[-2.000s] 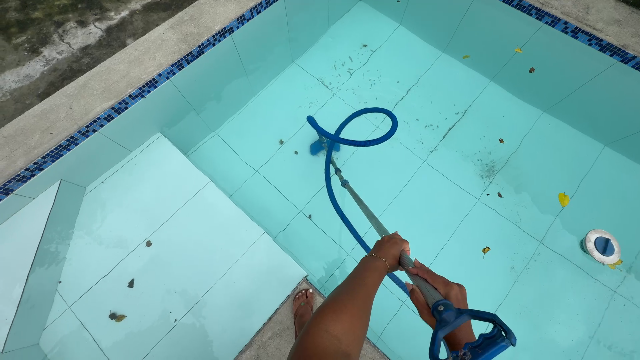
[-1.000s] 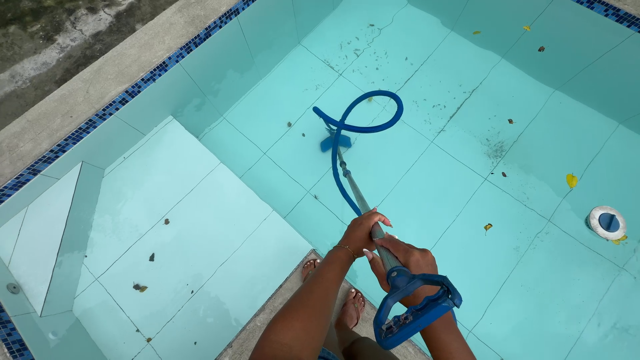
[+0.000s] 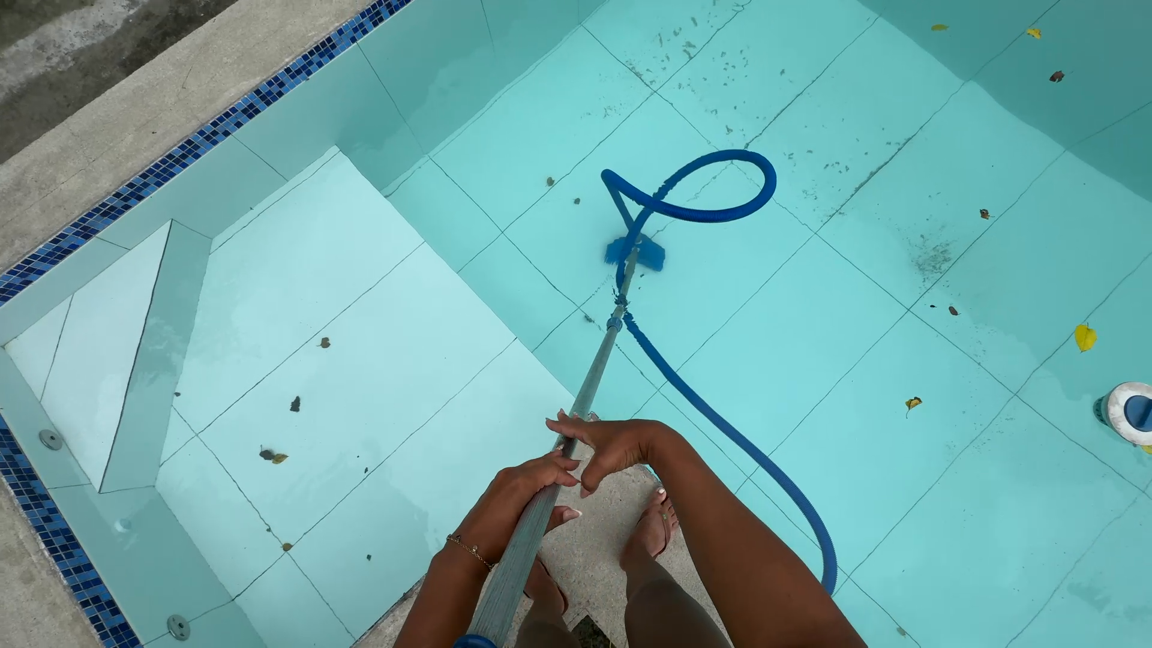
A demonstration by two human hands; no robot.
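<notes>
A long grey telescopic pole (image 3: 589, 378) slants from below me down into the pool. My left hand (image 3: 531, 481), with a thin bracelet at its wrist, is wrapped around the pole. Just above it on the pole lies my right hand (image 3: 616, 443), its fingers over the shaft and its thumb apart; how firmly it holds is unclear. At the far end a blue pool vacuum head (image 3: 650, 253) rests underwater on the tiled floor. A blue hose (image 3: 720, 214) loops over the head and curves down on the right. The pole's blue handle is mostly cut off at the bottom edge.
My feet in sandals stand on a concrete ledge (image 3: 585, 531). A pale shallow platform (image 3: 360, 315) with fallen leaves lies left. A white and blue float (image 3: 1132, 412) is at the right edge. Yellow leaves (image 3: 1085, 337) and dark dirt patches (image 3: 931, 256) show in the pool.
My right hand has moved from near the blue handle up the pole, past my left hand. The handle has gone mostly out of view at the bottom.
</notes>
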